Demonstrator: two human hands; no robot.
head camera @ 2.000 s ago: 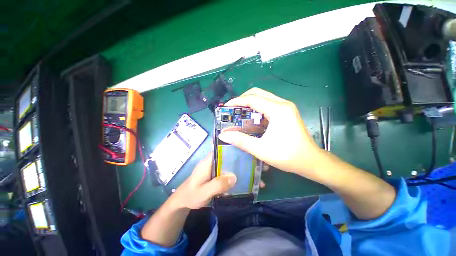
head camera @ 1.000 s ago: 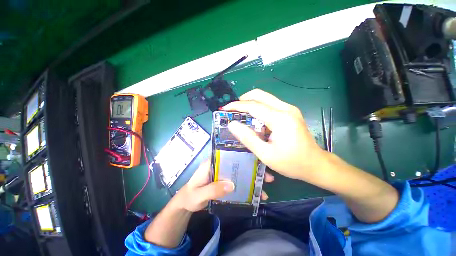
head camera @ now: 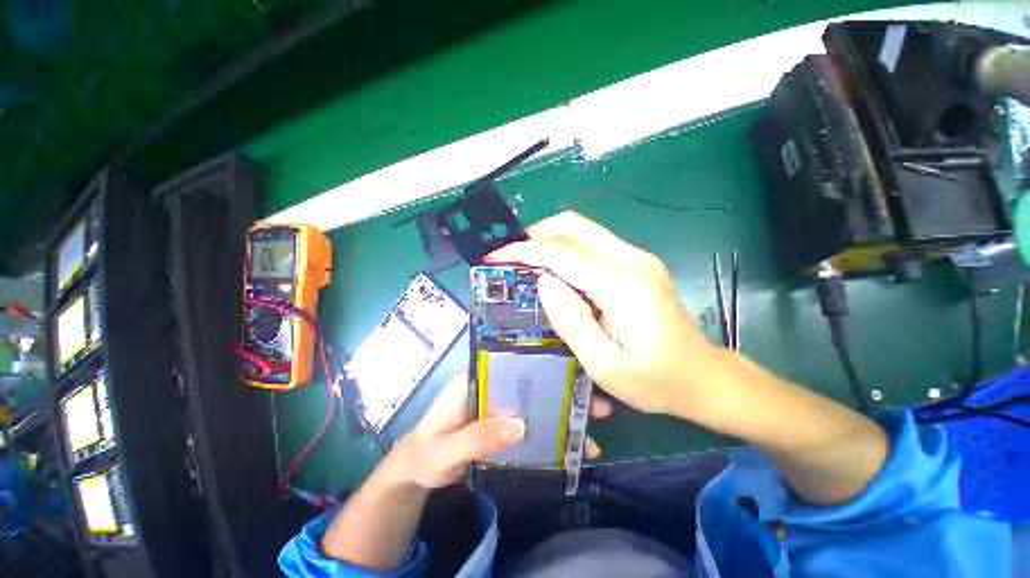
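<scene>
An opened smartphone (head camera: pixel 474 373) is held upright in front of me, its board end away from me. My left hand (head camera: pixel 452 438) grips its lower part, thumb on the silver-white battery (head camera: pixel 526 395) with a yellow edge. My right hand (head camera: pixel 619 311) is at the upper right of the phone, its fingers over the right part of the blue main board (head camera: pixel 508 303). The fingertips hide that part, so I cannot tell if they hold a small piece.
A white phone part (head camera: pixel 404 352) lies left of the phone, beside the orange multimeter (head camera: pixel 285 305). Black plates (head camera: pixel 465 228) lie behind. Tweezers (head camera: pixel 727 299) lie at right, before a black box (head camera: pixel 830 158). Black trays (head camera: pixel 215 339) with phones stand at far left.
My right fingers have moved from across the board to its right side, so more of the board shows. The left hand keeps its grip. The view has shifted slightly.
</scene>
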